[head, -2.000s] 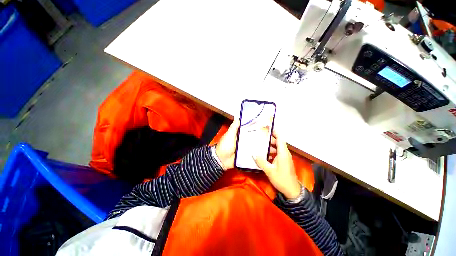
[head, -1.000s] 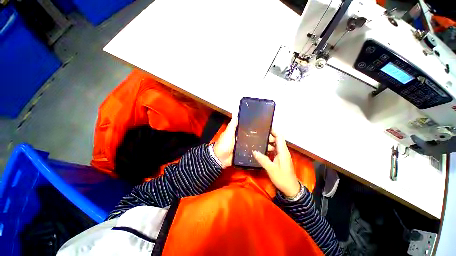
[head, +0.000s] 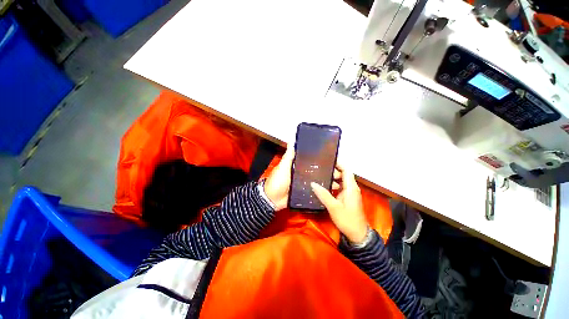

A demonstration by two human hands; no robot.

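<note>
A smartphone [head: 315, 162] with a dark, dim screen and small light marks is held upright over the lap, beside the front edge of the table. My left hand [head: 281, 182] grips its left side; most of its fingers are hidden behind the phone. My right hand [head: 347, 205] is at the phone's lower right, thumb on the lower part of the screen, fingers curled at its right edge. Striped sleeves cover both forearms. An orange apron [head: 281, 274] lies over the lap.
The white sewing machine [head: 437, 68], with a lit panel, stands on the white table [head: 249, 68]. Metal snips or tweezers [head: 490, 198] lie at the right. An orange sack [head: 150, 146] holds black pieces under the table edge. A blue crate [head: 68, 227] stands at lower left.
Since two seconds ago the phone screen has changed from bright to dark. The hands keep hold of the phone; my right thumb has shifted slightly. The whole view has moved a little.
</note>
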